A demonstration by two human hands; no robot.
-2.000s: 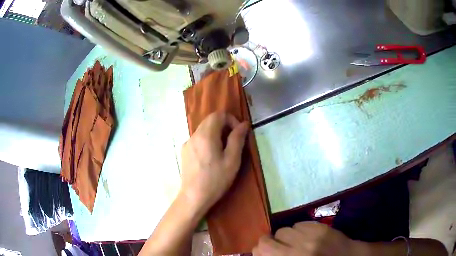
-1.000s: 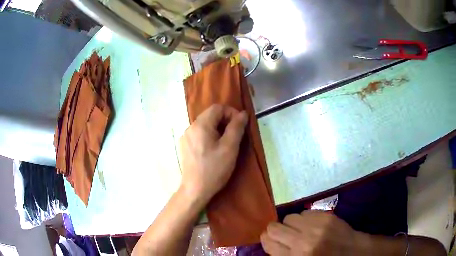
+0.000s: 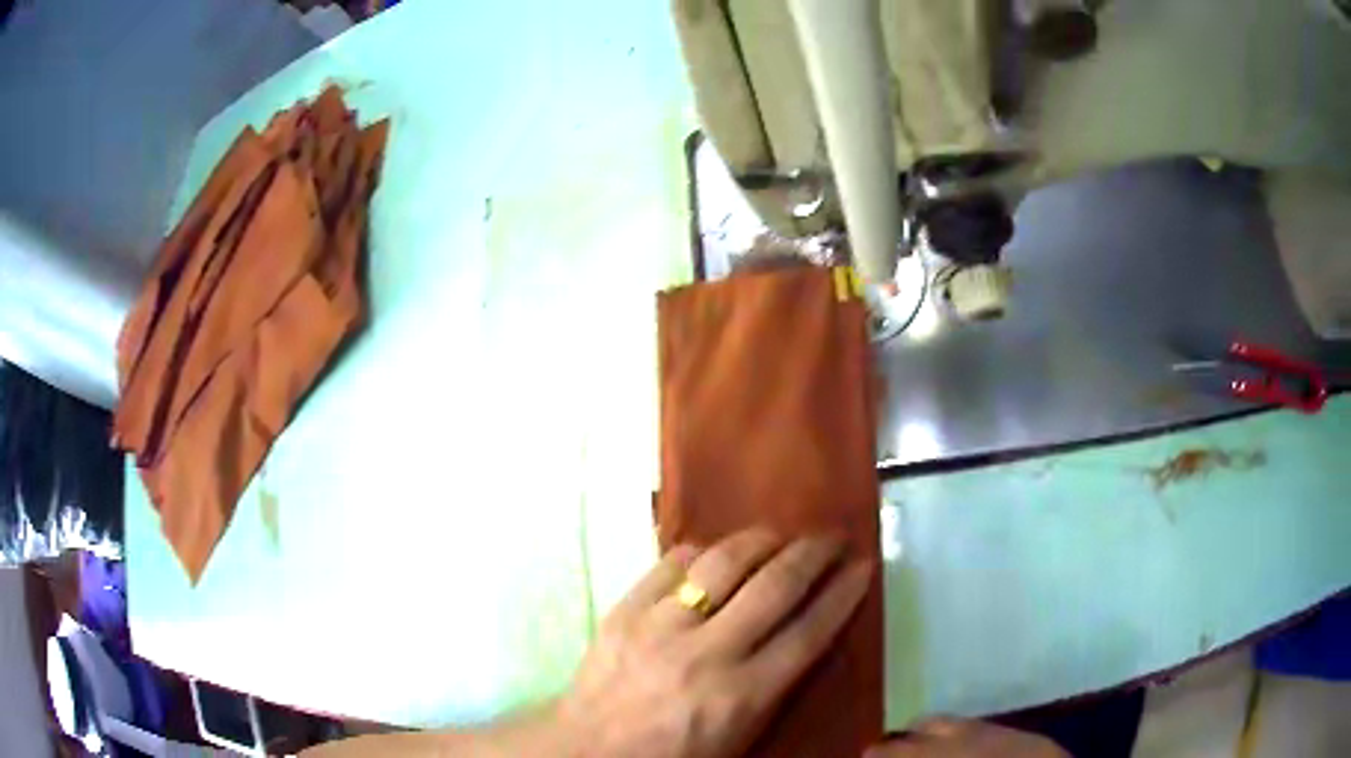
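Note:
The rust-brown folded fabric piece (image 3: 763, 415) lies lengthwise on the table, its far end at the presser foot area under the sewing machine head (image 3: 859, 104). A small yellow piece (image 3: 848, 283) sits at its far right corner. My left hand (image 3: 726, 637), with a ring, lies flat over the near part of the fabric, fingers slightly apart. My right hand (image 3: 963, 739) is cut off by the bottom edge, beside the fabric's right edge; its fingertips are mostly hidden. The needle cannot be made out.
A fanned stack of brown pieces (image 3: 245, 319) lies at left on the pale green table (image 3: 445, 444). Red-handled thread snips (image 3: 1277, 376) lie on the grey machine bed (image 3: 1037, 356) at right. A ribbed whitish knob (image 3: 979, 290) hangs low on the head.
The view has shifted and turned, showing more of the machine head. My left hand has changed from pinching the fabric to lying flat nearer its close end. My right hand is now mostly out of frame.

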